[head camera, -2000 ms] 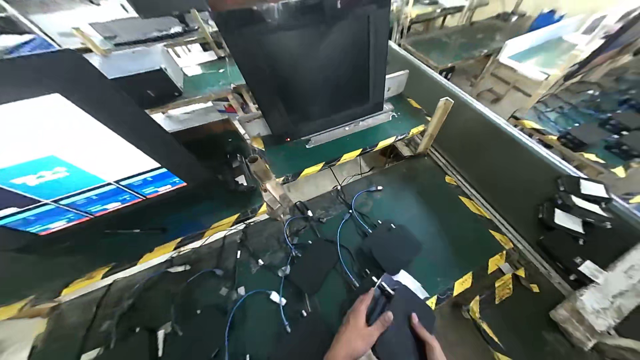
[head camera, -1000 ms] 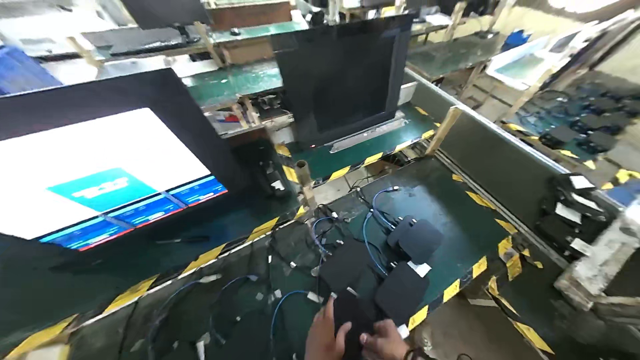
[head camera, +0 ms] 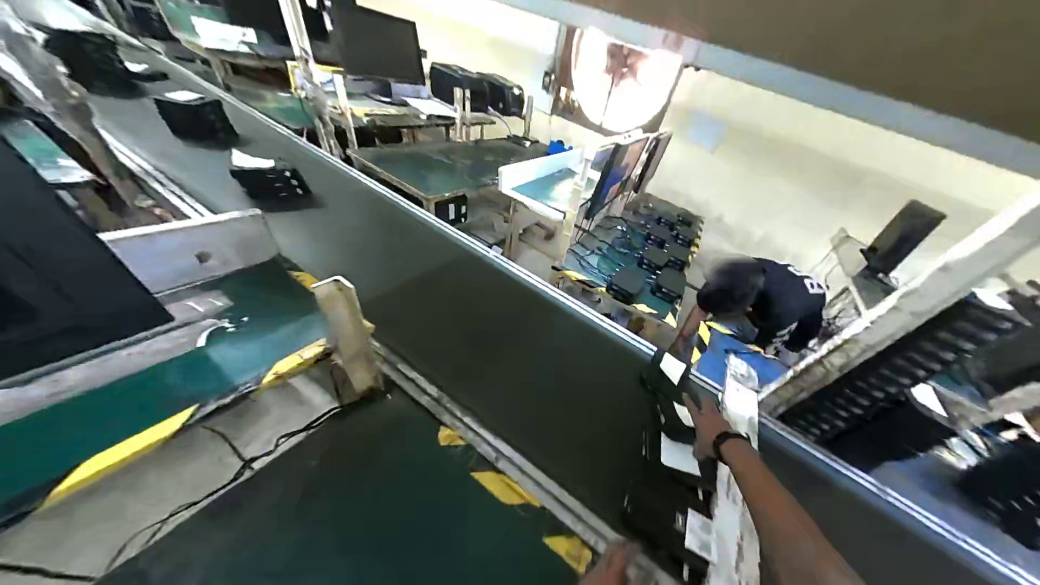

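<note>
My right hand (head camera: 707,429), with a black band at the wrist, reaches over the conveyor belt (head camera: 487,333) with its fingers apart. It is at a row of black boxes (head camera: 656,487) bearing white labels, and seems to touch one near the middle. This row lies along a worn white beam (head camera: 735,487) that crosses the belt. My left hand (head camera: 611,566) shows only in part at the bottom edge, blurred, beside the belt's near rail. Whether it holds anything is hidden.
More black boxes (head camera: 272,180) sit farther up the belt. A wooden post (head camera: 349,337) stands by the near rail. Beyond the far rail a person (head camera: 764,296) bends beside a bench of black devices (head camera: 626,283). A slanted white post (head camera: 910,305) rises at right.
The view has swung far to the right. My hands have left the black device they were at over the bench, and my right hand is now at the row of boxes on the belt.
</note>
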